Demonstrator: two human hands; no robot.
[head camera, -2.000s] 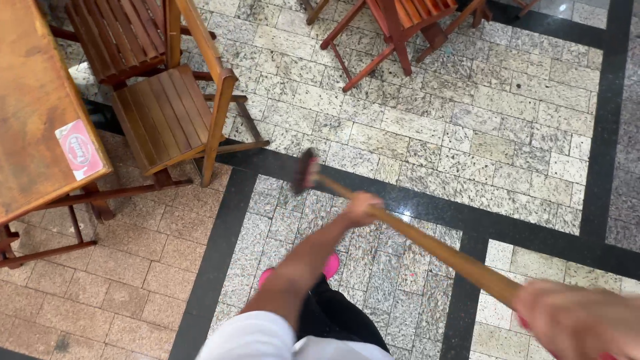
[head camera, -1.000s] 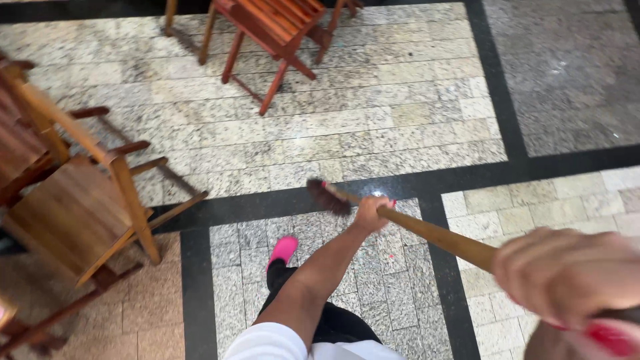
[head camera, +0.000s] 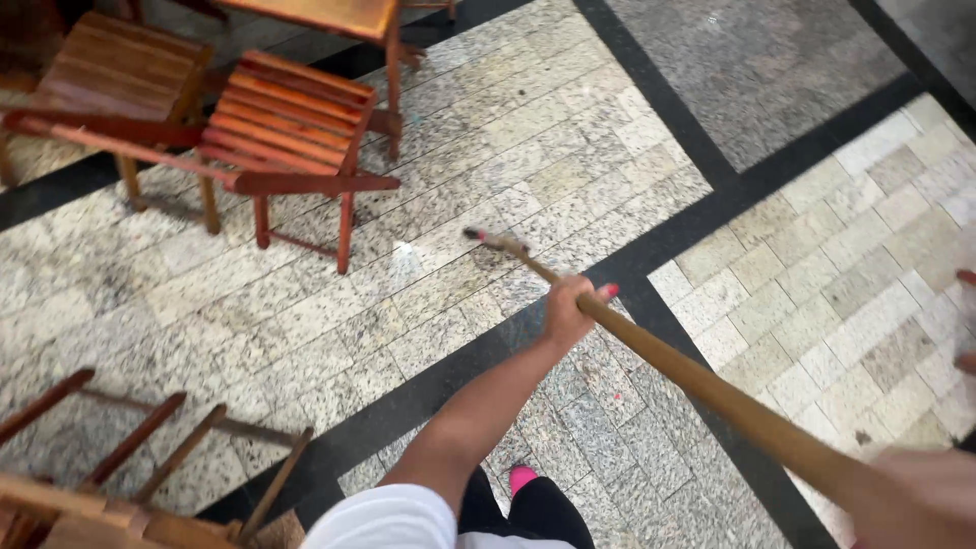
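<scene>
My left hand (head camera: 568, 311) is closed around the lower part of a long wooden broom handle (head camera: 709, 385), its thumb with red nail polish lying along the far side. Blurred at the lower right, my right hand (head camera: 911, 488) grips the handle's upper end. The broom head (head camera: 497, 240) is on or just above the pale granite floor, beyond my left hand; blur hides its bristles. Small specks lie on the tiles, among them a red one (head camera: 617, 396).
A red slatted folding chair (head camera: 290, 114) and a brown wooden chair (head camera: 114, 65) stand at upper left, beside a wooden table (head camera: 328, 14). Folded chair legs (head camera: 179, 450) reach in at lower left. My pink shoe (head camera: 522, 479) is below. Dark bands cross the tiles.
The view has swung round to the right. The broom head has moved from the dark band onto the pale tiles beyond it. Both hands have stayed on the handle.
</scene>
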